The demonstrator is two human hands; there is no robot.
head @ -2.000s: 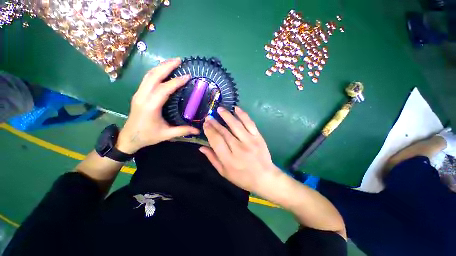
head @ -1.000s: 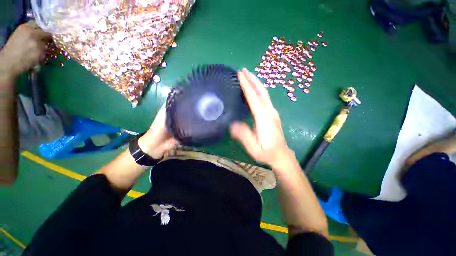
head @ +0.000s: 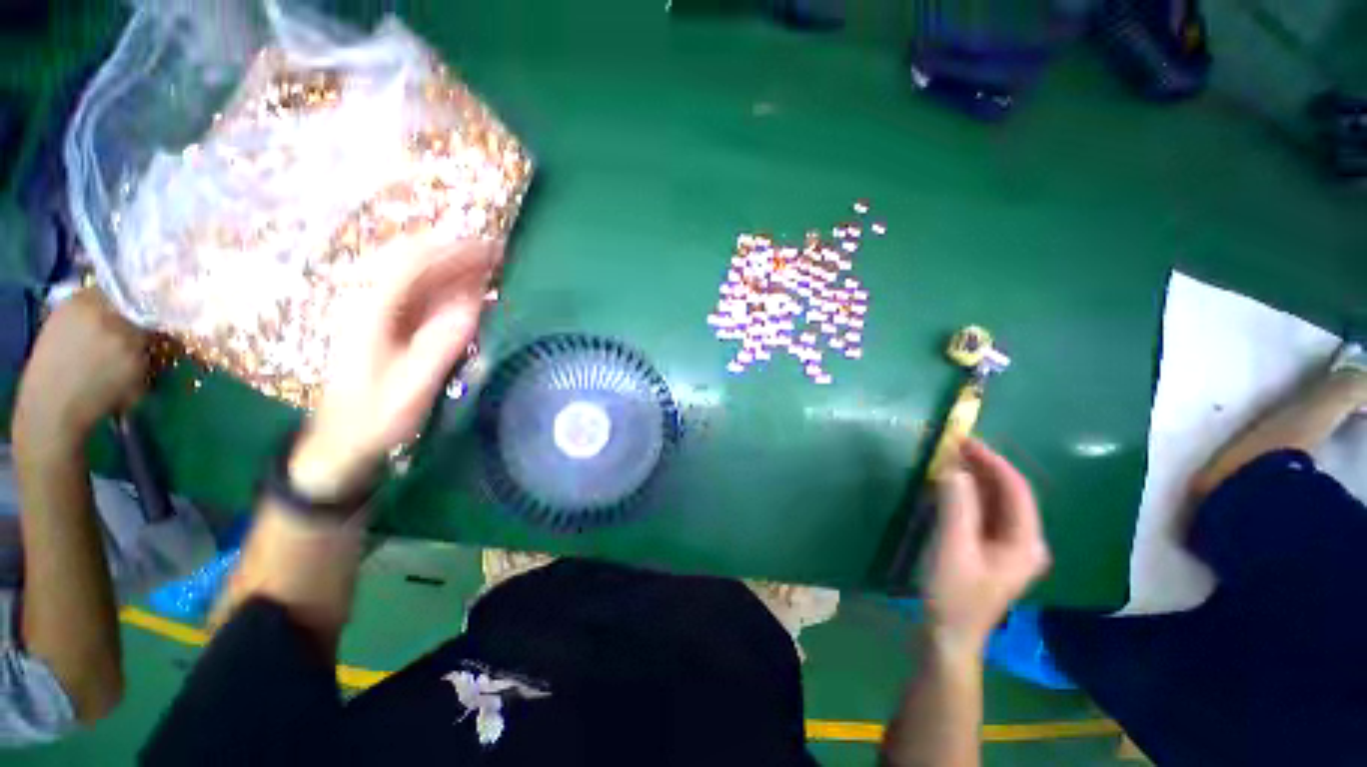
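A round dark fan head with radial ribs and a pale central disc [head: 582, 432] lies on the green table, with neither hand on it. My left hand [head: 393, 360] is blurred and held over the lower right part of the clear bag, with fingers extended and nothing visible in it. My right hand [head: 984, 537] is at the handle of the mallet [head: 960, 420]. Its thumb and fingertips overlap the handle; whether they grip it cannot be told. The mallet's head points away from me. A loose pile of small copper-coloured pieces [head: 787, 300] lies between fan and mallet, farther back.
The large clear bag of copper-coloured pieces [head: 323, 195] stands at the left. Another person's hand [head: 83, 352] is beside it. A white sheet [head: 1214, 405] lies at the right under another person's forearm [head: 1282, 427]. Dark objects [head: 975, 60] sit at the far side.
The fan head has gone from my hands onto the table, disc side up. My left hand has moved left towards the bag, my right hand has moved right to the mallet.
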